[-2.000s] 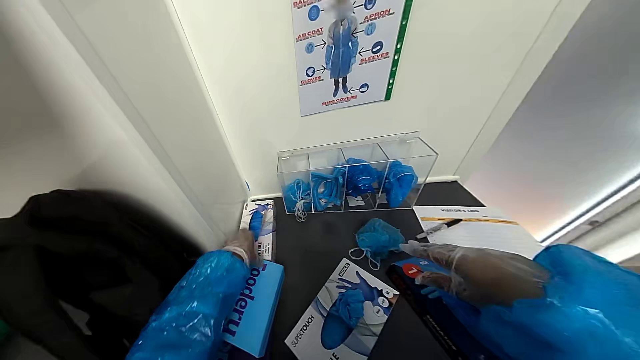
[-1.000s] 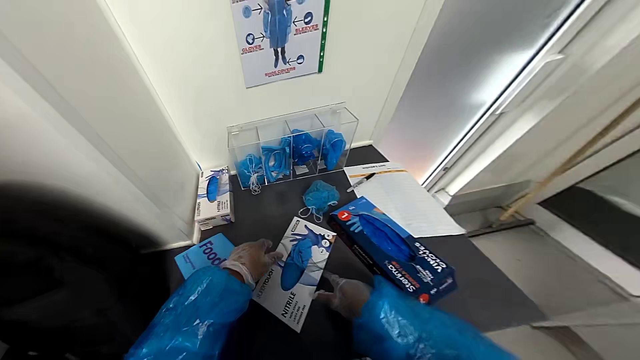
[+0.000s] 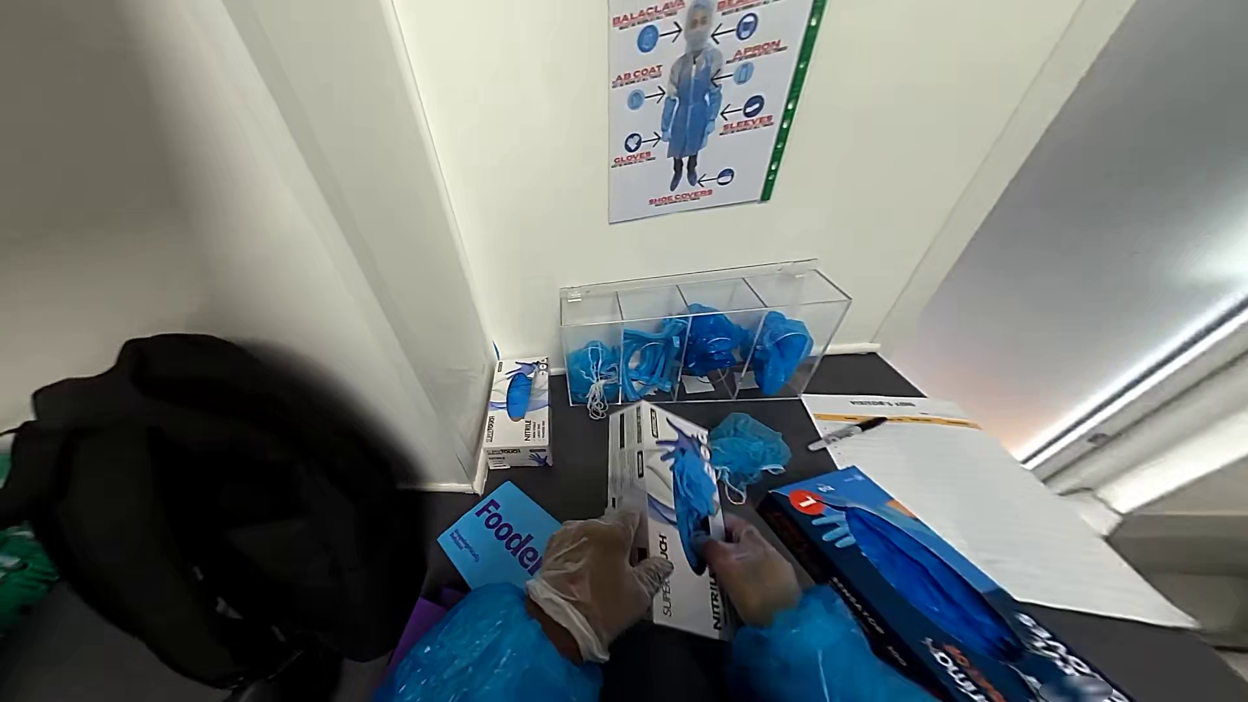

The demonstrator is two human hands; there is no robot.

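Observation:
Both my hands wear clear thin gloves, with blue plastic sleeves over the arms. My left hand (image 3: pixel 603 575) grips the left side of a white box of nitrile gloves (image 3: pixel 648 487), which stands tilted above the dark table. At the box's opening, the fingers of my right hand (image 3: pixel 746 570) are at its right edge, touching the blue gloves (image 3: pixel 694 497) that show there. Just behind the box lies a crumpled blue hair net or mask with white loops (image 3: pixel 749 450). A large dark-blue box of gloves (image 3: pixel 907 575) lies right of my right hand.
A clear divided acrylic holder (image 3: pixel 702 336) with blue protective items stands against the wall. Another nitrile glove box (image 3: pixel 520 414) is at the left, near a blue card (image 3: pixel 499 534). A black backpack (image 3: pixel 224 507) is far left. At right lie a paper pad (image 3: pixel 955 487) and a marker (image 3: pixel 846 433).
The nitrile glove box lay flat between my hands a second ago; now it is tilted up in my left hand. My right hand has moved to its opening. The view has swung left.

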